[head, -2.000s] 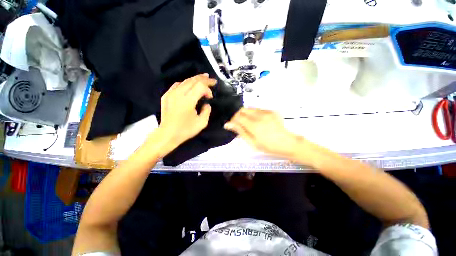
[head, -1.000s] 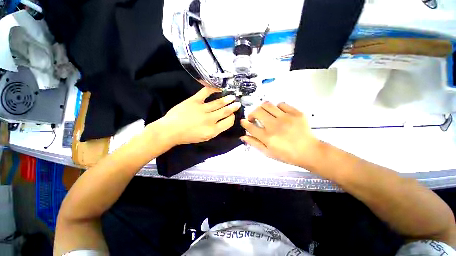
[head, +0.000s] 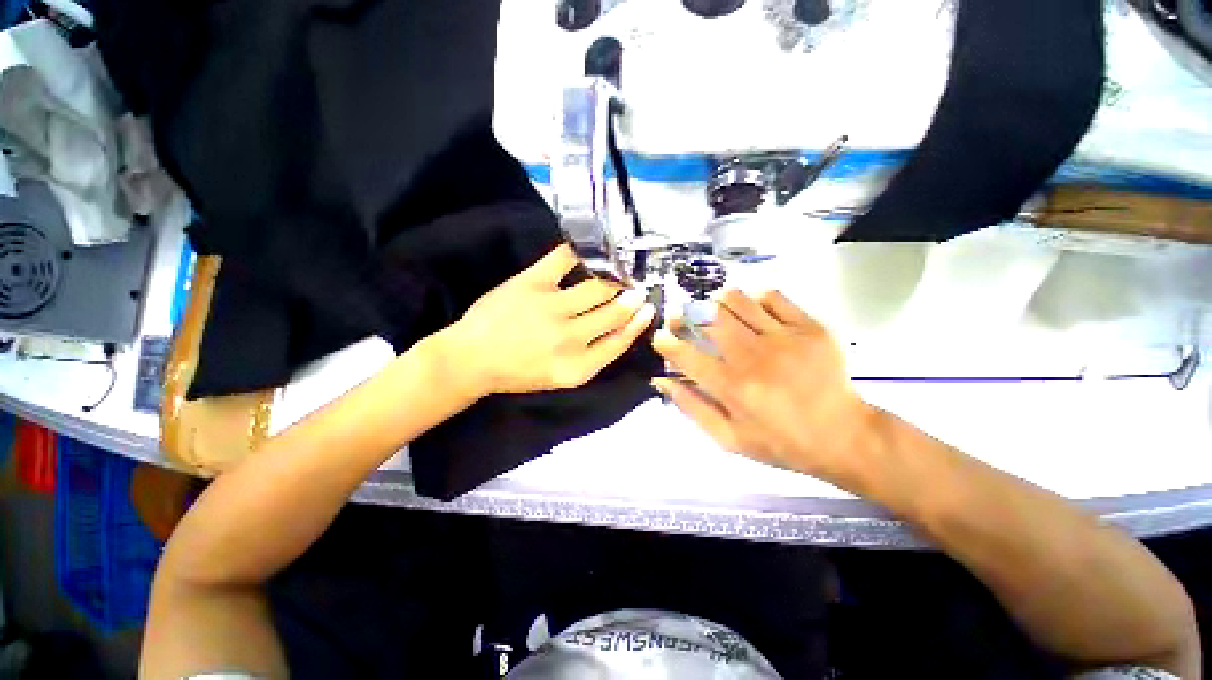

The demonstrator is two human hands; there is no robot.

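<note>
A large black garment piece (head: 505,432) lies under my hands and spreads to the back left. Its right edge is at the presser foot area (head: 651,286) of the white sewing machine (head: 744,80). My left hand (head: 538,326) lies flat on the cloth, fingertips close to the foot. My right hand (head: 764,372) is just right of the foot, fingers bent, its fingertips at the cloth's right edge. Both hands press on the cloth; the needle point is too small to make out.
A black fabric strip (head: 1017,120) hangs over the machine head. A neighbouring grey motor housing (head: 67,272) with crumpled pale cloth (head: 80,146) is at the left. A tan patch (head: 219,425) is at the table's left end, measuring tape (head: 638,515) along the front, a blue crate (head: 100,531) below.
My right hand has come up beside the foot, and my left hand has moved from further back on the cloth to the foot. The view has shifted, so the machine appears larger.
</note>
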